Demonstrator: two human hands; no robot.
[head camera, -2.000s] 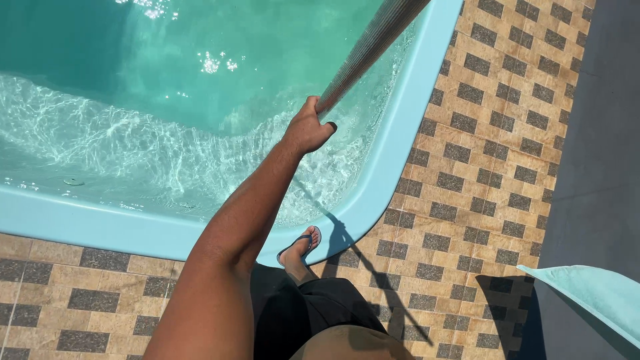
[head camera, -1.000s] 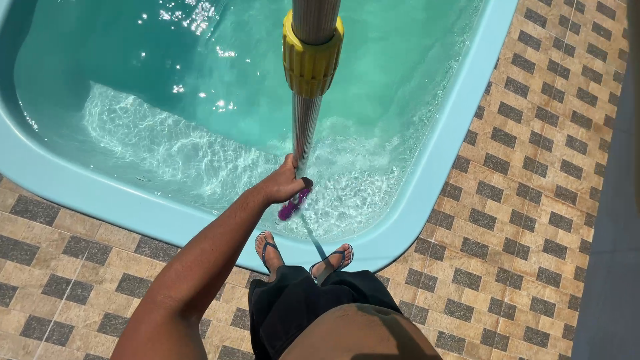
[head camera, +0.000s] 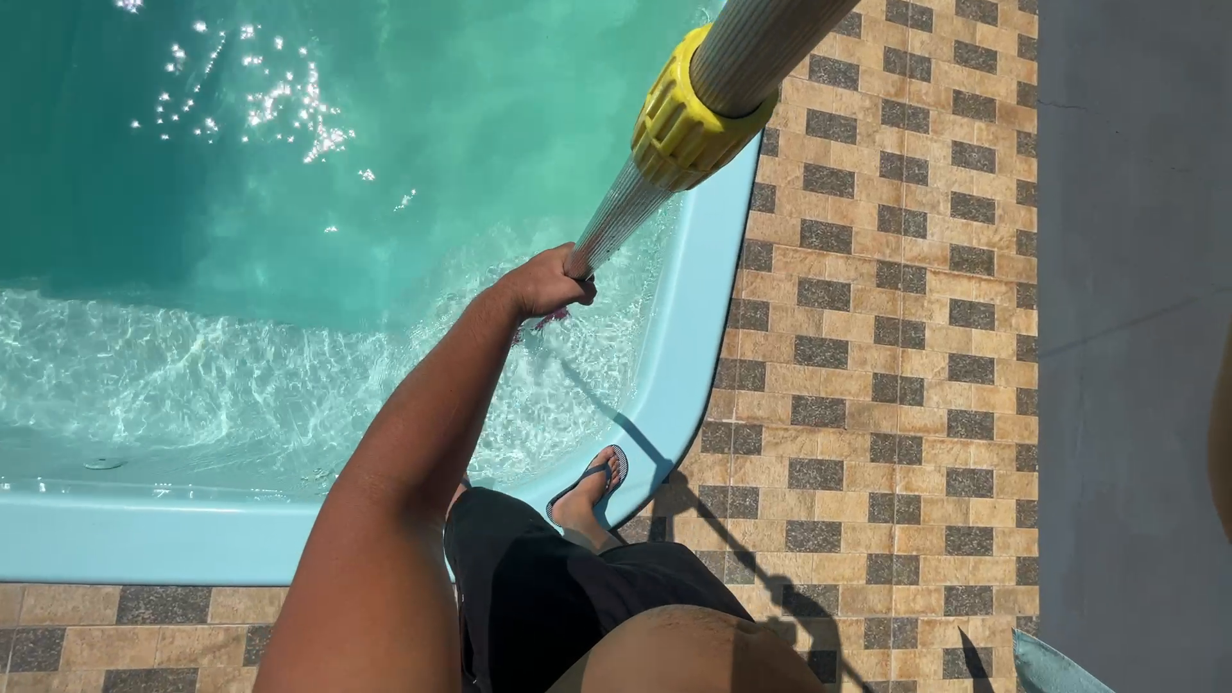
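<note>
My left hand (head camera: 551, 281) grips the ribbed lower section of a telescopic metal pole (head camera: 621, 217) over the pool's corner. Above the hand, a yellow plastic locking collar (head camera: 695, 120) joins that section to a thicker one running out of view at the top right. Just under my hand a bit of something purple (head camera: 551, 319) shows in the water (head camera: 385, 221); the hand and pole hide most of it. My right hand is out of view; at the far right edge only a sliver of skin shows.
A light blue pool rim (head camera: 707, 260) curves round the corner, with my flip-flopped foot (head camera: 595, 481) on it. Beige and dark tiles (head camera: 900, 332) border the rim, and a grey surface (head camera: 1136, 289) lies beyond. A pale teal object (head camera: 1049, 664) pokes in at bottom right. A shallow ledge shows underwater.
The yellow collar, upright above my hand one second ago, now sits up to its right, with the pole leaning right. The view has shifted. My left hand has kept its hold on the pole.
</note>
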